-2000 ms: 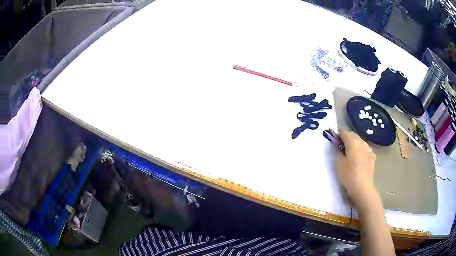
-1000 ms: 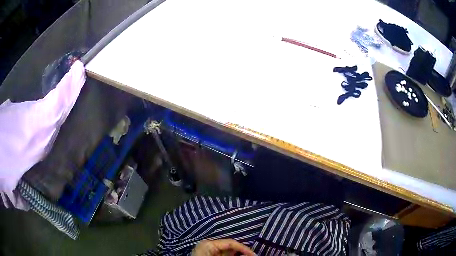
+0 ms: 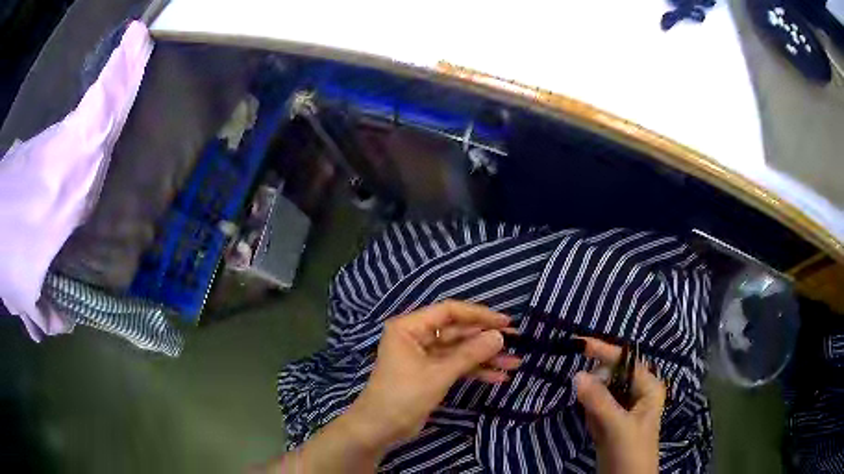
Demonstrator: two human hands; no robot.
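Note:
The navy garment with white stripes (image 3: 444, 268) lies heaped over the lap below the table edge. A short dark strip (image 3: 548, 343) is stretched over it between my two hands. My left hand (image 3: 428, 361) pinches its left end between thumb and fingers. My right hand (image 3: 622, 398) holds its right end at the fingertips. Dark thread snips (image 3: 626, 372) also sit in my right hand, with the tips pointing up past the fingers. Whether the strip is joined to the garment cannot be told. No needle or thread can be made out.
The white table (image 3: 370, 28) runs across the top, with dark tabs (image 3: 687, 13) and a black dish (image 3: 789, 39) of white buttons at upper right. A blue crate (image 3: 185, 241), grey box (image 3: 282, 243) and pink cloth (image 3: 69, 204) are at left. A clear bin (image 3: 759, 329) is at right.
The view has tilted down toward the lap. My right hand has come from the table to the garment. Both hands now show over the stripes with a dark strip between them.

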